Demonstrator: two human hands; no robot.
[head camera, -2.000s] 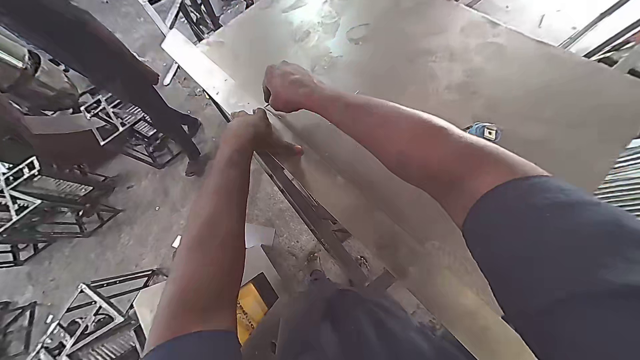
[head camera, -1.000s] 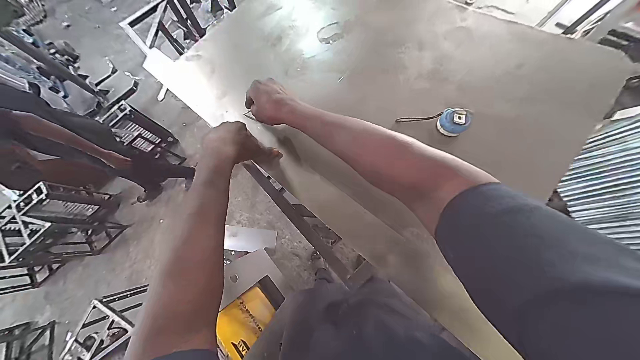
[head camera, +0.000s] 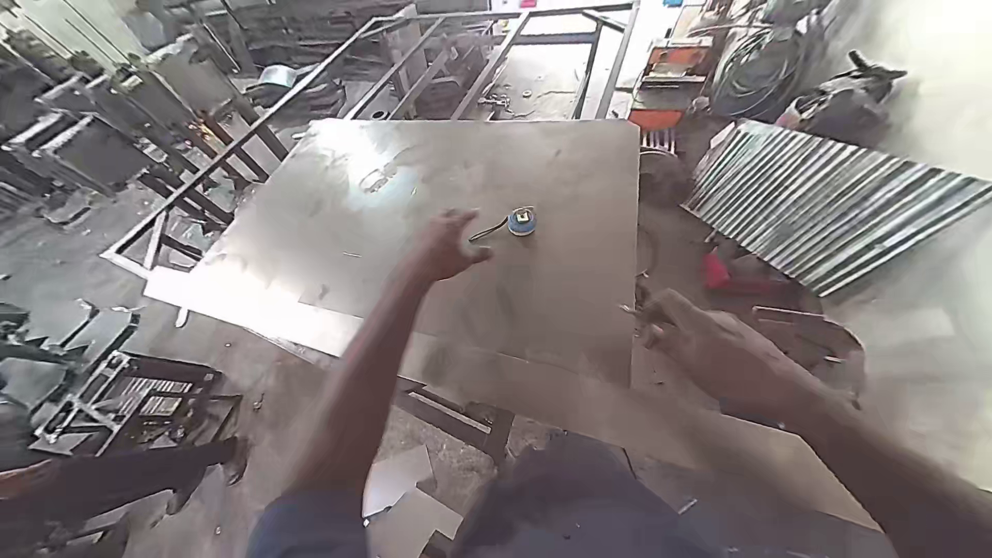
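A large metal sheet (head camera: 542, 302) lies on a metal frame, with a long narrow strip (head camera: 604, 403) along its near side. My left hand (head camera: 449, 248) is over the sheet, fingers spread and holding nothing, close to the wrist strap of a blue tape measure (head camera: 521, 222). Off the sheet's right edge is my right hand (head camera: 682, 333), its fingers closed around a small thin pointed tool, perhaps a scriber, whose tip points left toward the sheet. Blur hides most of that tool.
Metal frame bars (head camera: 310, 81) extend behind the sheet. A stack of ribbed metal lengths (head camera: 837, 201) stands at the right. At lower left are small welded frames (head camera: 147, 395) and another person's leg (head camera: 139, 473). Sheet offcuts (head camera: 399, 480) lie on the floor below.
Both hands were together at the strip's edge toward the sheet's far-left end; now they are apart, the right one beyond the right edge. The view has swung to the right.
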